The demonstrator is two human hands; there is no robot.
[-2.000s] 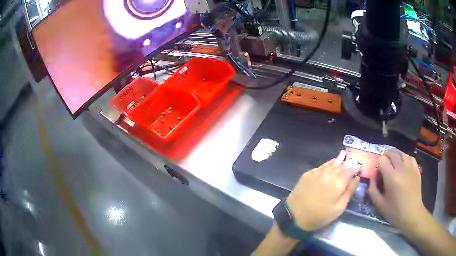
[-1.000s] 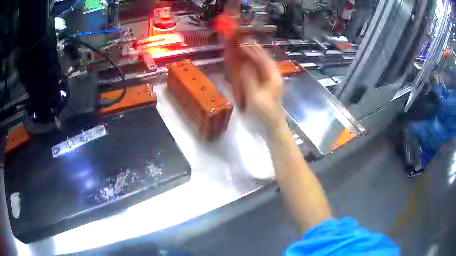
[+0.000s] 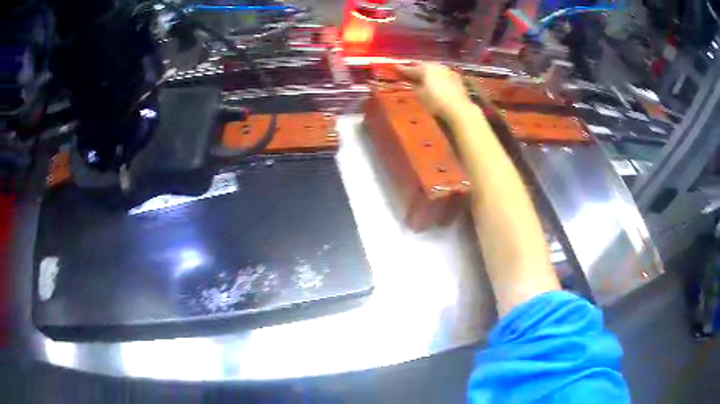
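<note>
A tall stack of orange-brown carrier blocks (image 3: 422,150) stands on the metal bench right of the black base. My right hand (image 3: 438,88) is at the far end of the stack, fingers pointing left over orange-brown material. It is small and blurred, and I cannot tell whether it grips a carrier. My left hand is out of the picture. A silvery strip with marks (image 3: 185,194) lies on the black base plate (image 3: 260,229), below the thick black microscope tube (image 3: 110,95).
Orange-brown carriers (image 3: 296,132) lie behind the base, with more (image 3: 545,126) right of my forearm. A shiny metal chute (image 3: 596,205) with raised edges is at the right. A red light (image 3: 359,31) glows behind the stack. Part of a person (image 3: 705,284) shows at the right edge.
The view turned right from the base, then slightly back left. My right hand, which held a carrier upright beside the stack, is now at the stack's far end. My left hand has left the picture.
</note>
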